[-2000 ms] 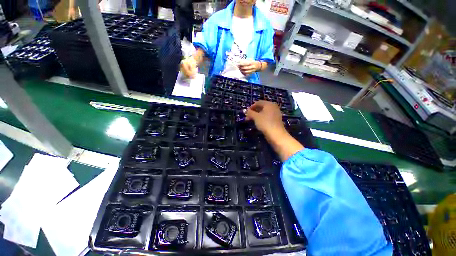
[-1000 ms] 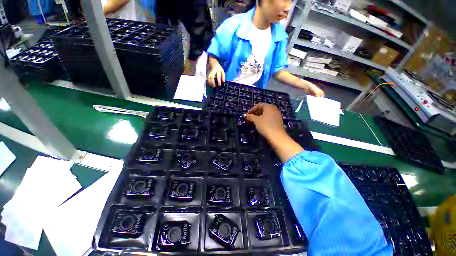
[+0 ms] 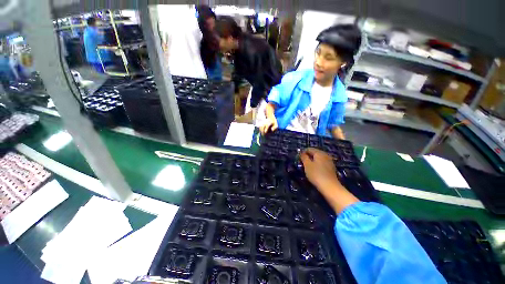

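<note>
A glossy black blister tray (image 3: 250, 183) lies in front of me with a grid of square pockets. Small squarish black components with a round ring, such as this one (image 3: 232, 234), sit in many pockets, some turned askew. My right hand (image 3: 319, 167) is over the tray's far part, fingertips pinched together; something tiny may be between them, but I cannot tell. A blue sleeve covers my right forearm. My left hand is not in view.
A person in a blue smock (image 3: 310, 102) stands across the bench, one hand at a far black tray (image 3: 277, 145). Loose white sheets (image 3: 88, 238) lie left. A tall tray stack (image 3: 202, 111) stands behind a grey upright (image 3: 166, 83). Another black tray (image 3: 459, 244) is right.
The view has swung left and up, so the tray appears lower and further right. My right hand stays over its far part. The person opposite has drawn an arm back from the white sheets at right.
</note>
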